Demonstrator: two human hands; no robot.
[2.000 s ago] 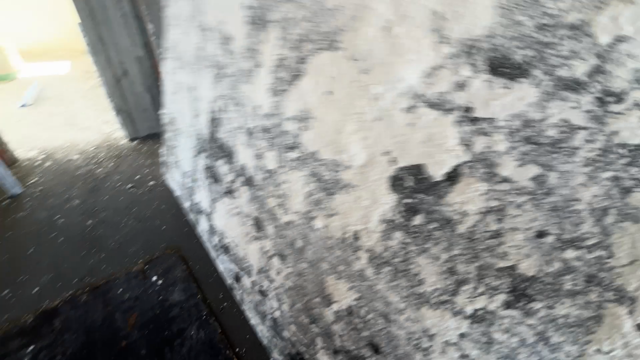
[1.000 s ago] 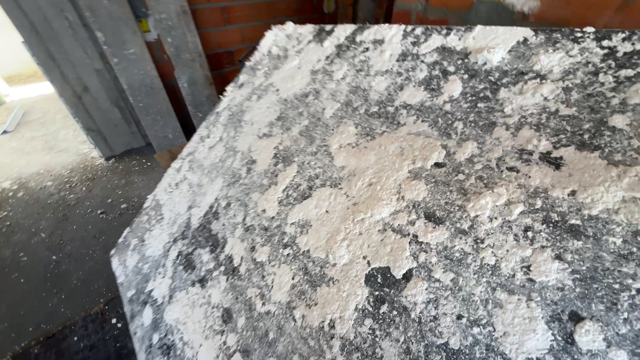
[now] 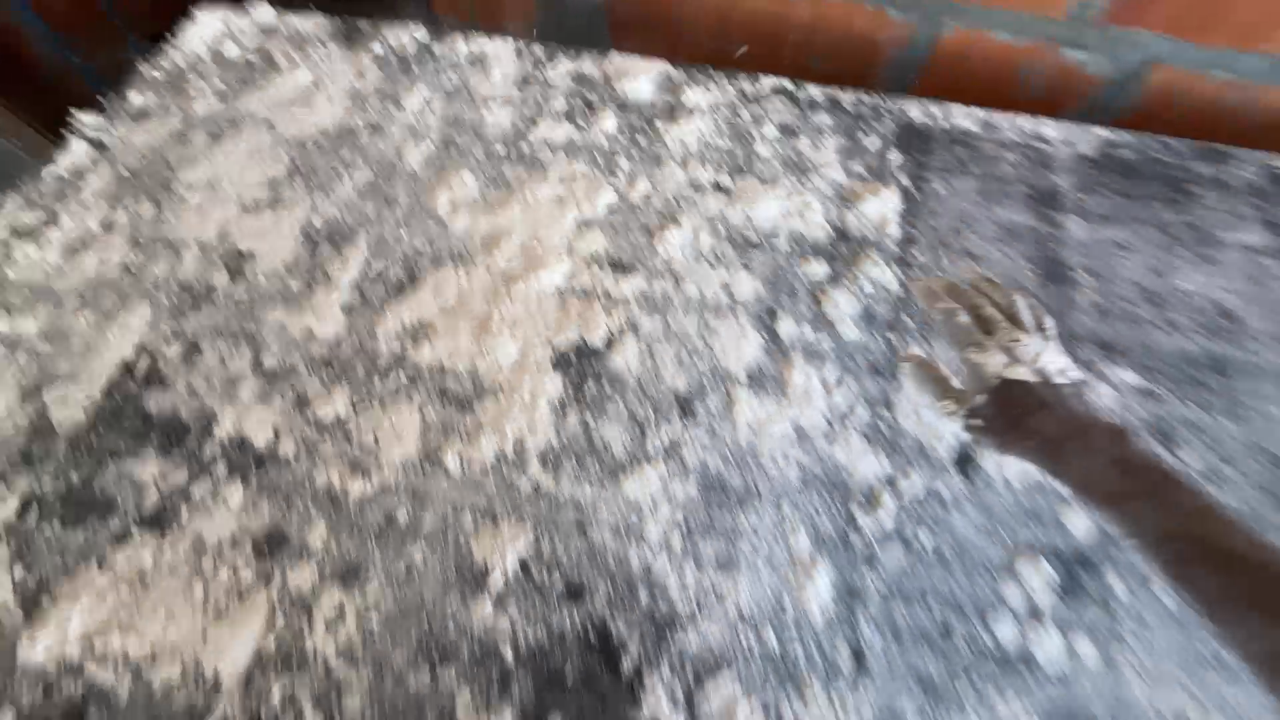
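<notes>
A dark slab or panel [image 3: 520, 300], coated with flaking whitish plaster-like residue, fills most of the head view. My right hand [image 3: 995, 340], whitened by residue or covered by a glove, is over its right part, with the forearm reaching in from the lower right. The fingers are curled and blurred; whether they grip a tool cannot be made out. Just beyond the hand is a darker, smoother patch [image 3: 980, 200] with far fewer flakes. Thick pale patches lie left of the hand. My left hand is out of view.
A wall of orange-red bricks [image 3: 760, 35] with grey mortar runs along the slab's far edge. Dark shapes stand beyond the slab's upper left corner. Loose pale crumbs lie over the surface.
The view has swung right along the slab, and my right hand has come into sight. The grey boards and littered floor on the left have left the picture.
</notes>
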